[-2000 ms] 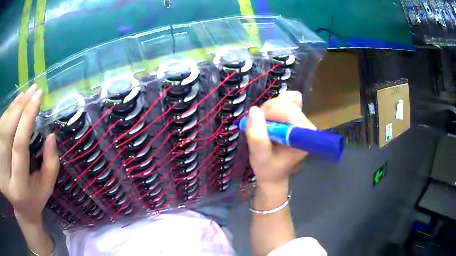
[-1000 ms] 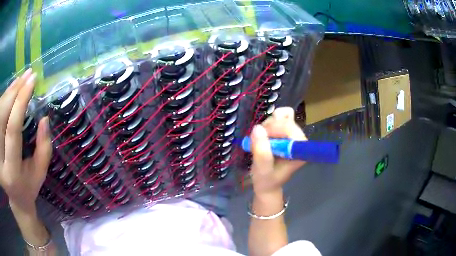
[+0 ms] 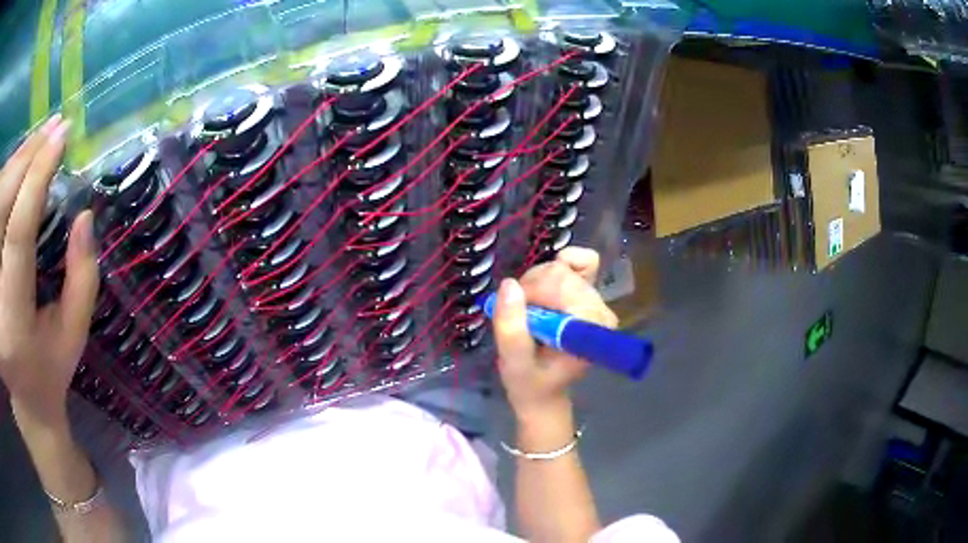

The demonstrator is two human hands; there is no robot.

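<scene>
A clear plastic tray (image 3: 640,117) leans between the bench and my body. It holds rows of black round wired parts with silvery rims (image 3: 363,76), standing on edge. Thin red lead wires (image 3: 289,133) run slantwise across the rows. My right hand (image 3: 547,323) is closed around a blue marker (image 3: 600,348), its tip pointing left at the lower part of a row on the right side. Whether the tip touches a part cannot be told. My left hand (image 3: 45,249) is at the tray's left edge, thumb and fingers on either side of that edge.
The green bench (image 3: 212,45) with yellow tape lies beyond the tray. To the right are stacked trays with a brown cardboard sheet (image 3: 713,149) and another cardboard piece (image 3: 844,191) with white labels. A green arrow sign (image 3: 817,335) is on the grey floor.
The tray and both hands appear higher in the view. My right hand, still holding the marker, has moved left and its marker now tilts down to the right. Some cardboard shows below the tray's right side.
</scene>
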